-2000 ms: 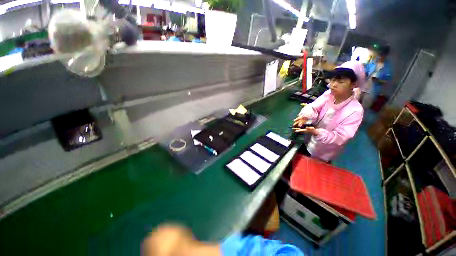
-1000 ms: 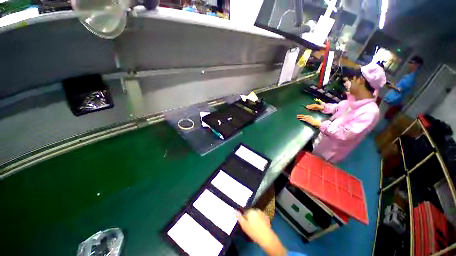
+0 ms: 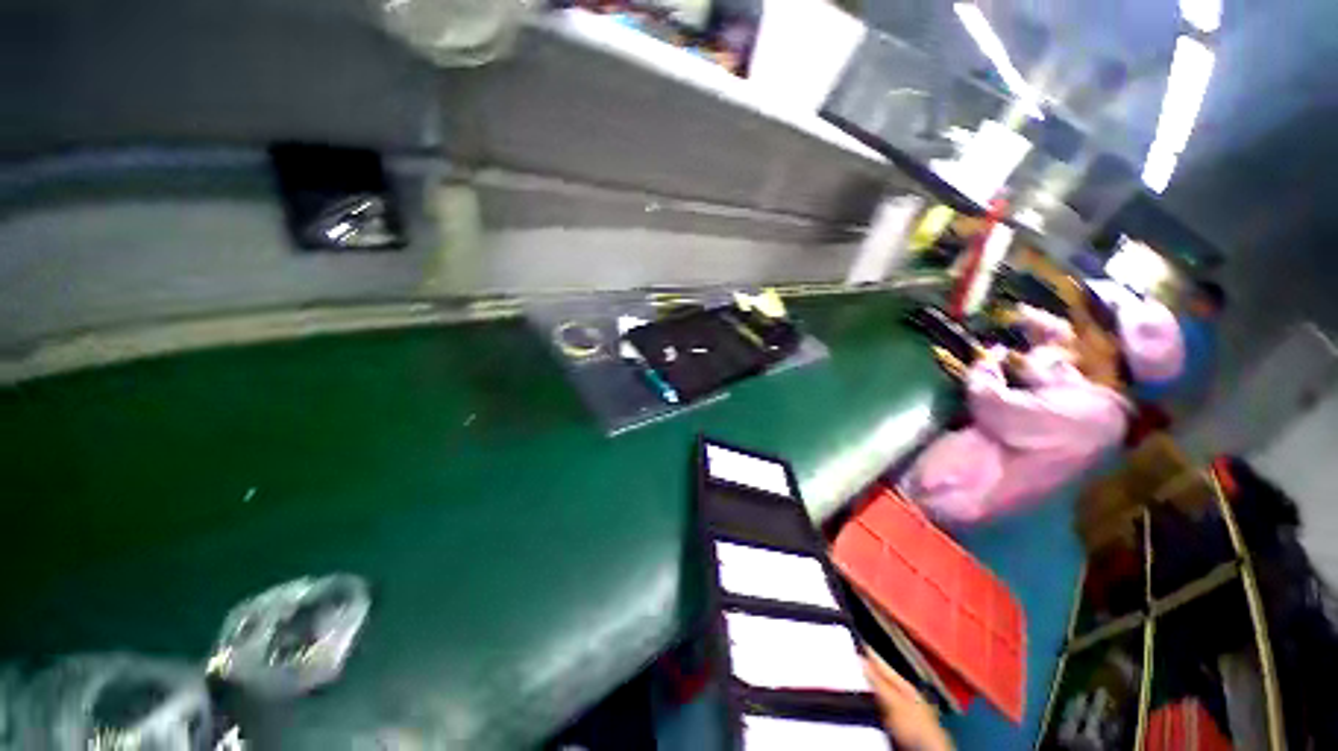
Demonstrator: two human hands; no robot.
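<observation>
The long black phone carrying tray lies at a slant across the bench's front edge, its near end cut off by the picture's bottom. It shows several white pockets and one dark one near its far end. My right hand, small and blurred, grips the tray's right edge near the bottom. Its fingertips are partly hidden at the tray. My left hand is not in view.
Crumpled clear bags with dark bits lie at the lower left. A grey mat bears a tape ring and a black pouch. Right of the tray is a red crate, with a pink-smocked person beyond. A parts box hangs on the partition.
The tray has swung more upright in the picture and moved right, with my right hand at its edge. The view has shifted left, showing more bags. The person in pink leans forward more.
</observation>
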